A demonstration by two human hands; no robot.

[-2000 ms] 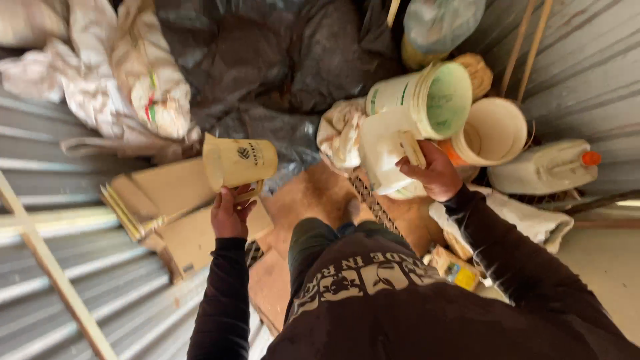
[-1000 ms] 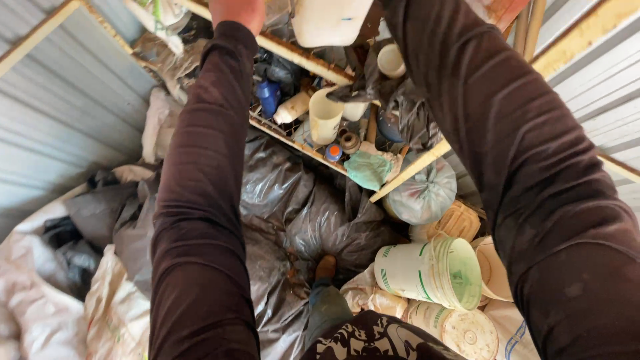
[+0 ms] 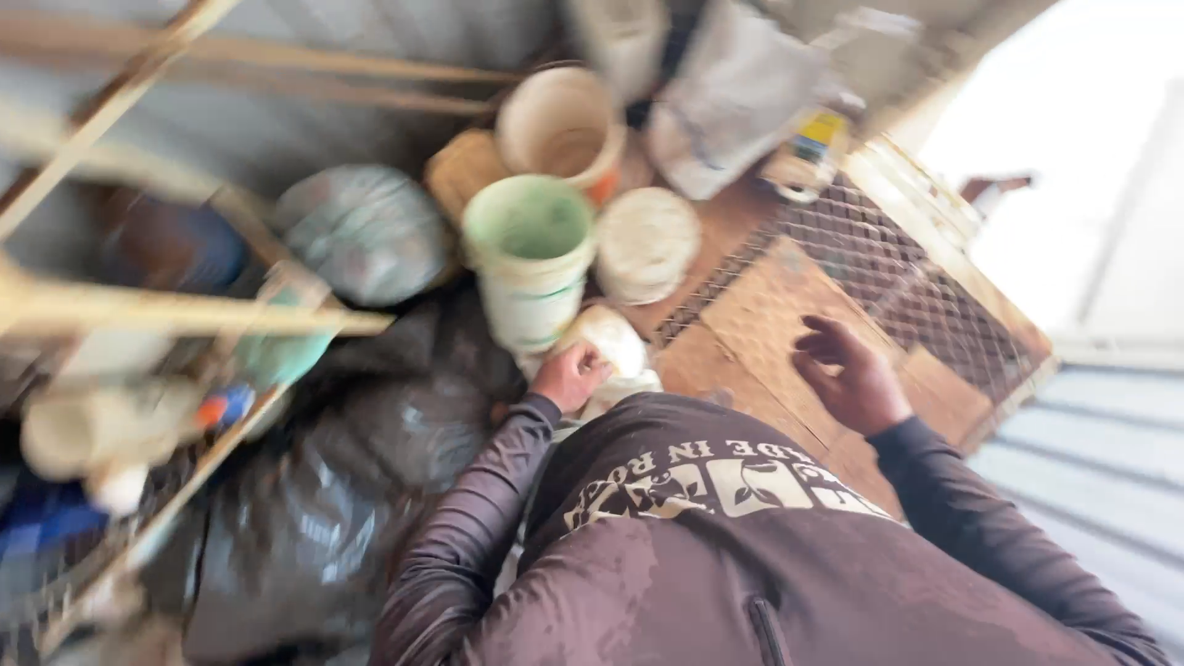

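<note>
My left hand (image 3: 573, 375) is at the middle, its fingers curled beside a whitish rounded item (image 3: 606, 342); whether it grips anything is unclear. Just above it stands a white bucket with a pale green inside (image 3: 532, 259). To the right, my right hand (image 3: 846, 375) holds nothing, its fingers apart and bent over the brown cardboard (image 3: 777, 324) on the floor. A round whitish container (image 3: 647, 245) is beside the bucket, and a second open bucket (image 3: 561, 125) lies behind it. On the shelf at left, a cream pitcher-like container (image 3: 102, 430) shows blurred.
Wooden shelf bars (image 3: 194, 310) jut in from the left. Black plastic bags (image 3: 324, 527) fill the lower left, with a filled clear bag (image 3: 365, 231) above. A metal mesh (image 3: 902, 268) lies at the right near the bright opening, and a white sack (image 3: 731, 102) is at the top.
Both hands were raised toward the shelf a second ago and are now low. My right hand has let go of the white jug, my left of the cream pitcher, both held two seconds ago. The view has turned widely.
</note>
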